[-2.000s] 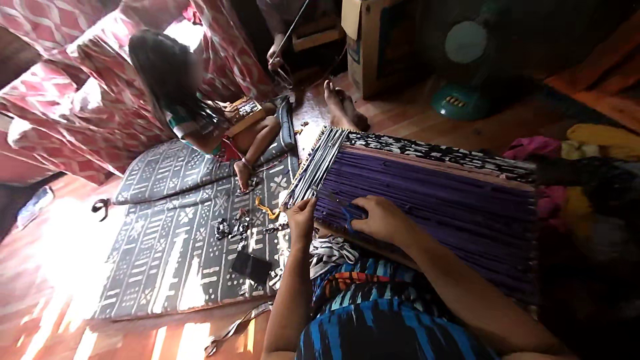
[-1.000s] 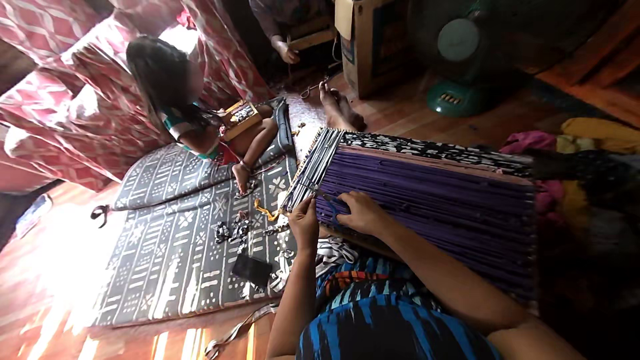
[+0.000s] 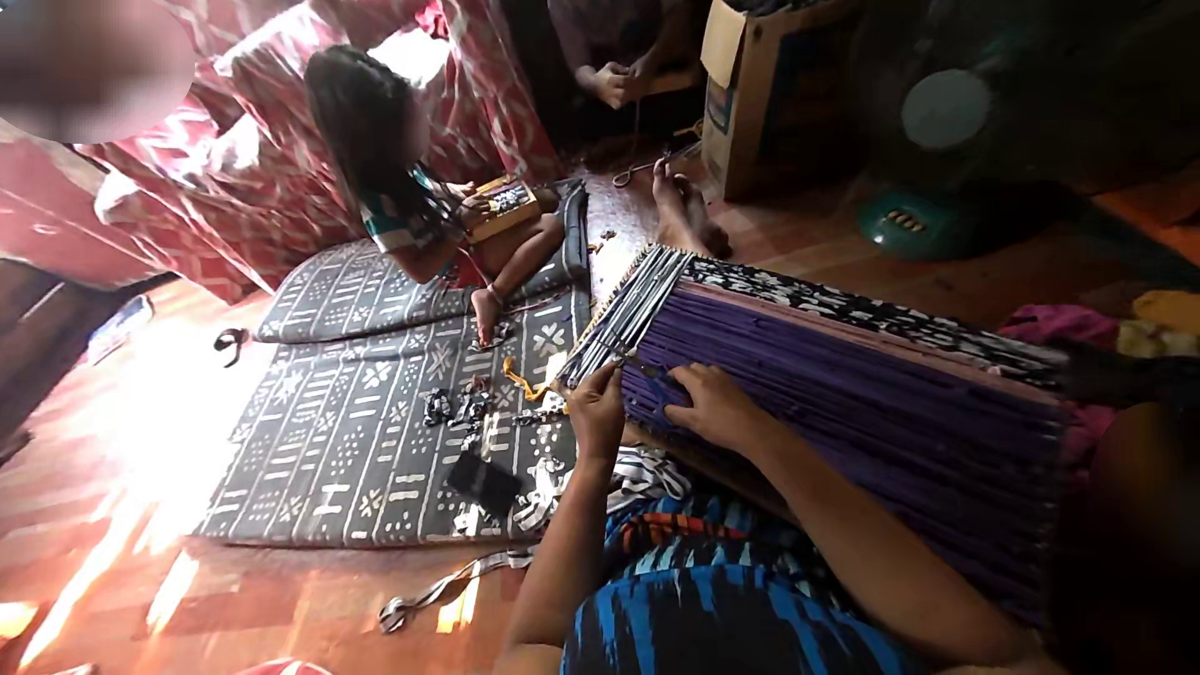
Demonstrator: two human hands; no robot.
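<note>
A wide frame strung with purple fabric strips (image 3: pixel 825 412) lies across my lap, with pink and black-and-white strips along its far side. White strips (image 3: pixel 633 309) cross them at the left end. My left hand (image 3: pixel 597 403) pinches something small at the near left corner, by the ends of the white strips; fabric strip seems likely, but it is too small to tell. My right hand (image 3: pixel 714 405) rests over the purple strips, its fingers around blue-handled scissors (image 3: pixel 661 382) whose tip points toward my left hand. Black-and-white striped cloth (image 3: pixel 647 473) lies bunched below.
A patterned grey mat (image 3: pixel 375 422) at the left holds fabric scraps and a dark flat object (image 3: pixel 484 482). One person (image 3: pixel 375 159) sits on it with a small frame. Another person's hands (image 3: pixel 614 82) are beyond. A cardboard box (image 3: pixel 736 103) and a fan with a green base (image 3: pixel 914 225) stand behind.
The far person's hands have come together near the box. My hands stay at the frame's left end, with my right hand slightly nearer my left than two seconds ago.
</note>
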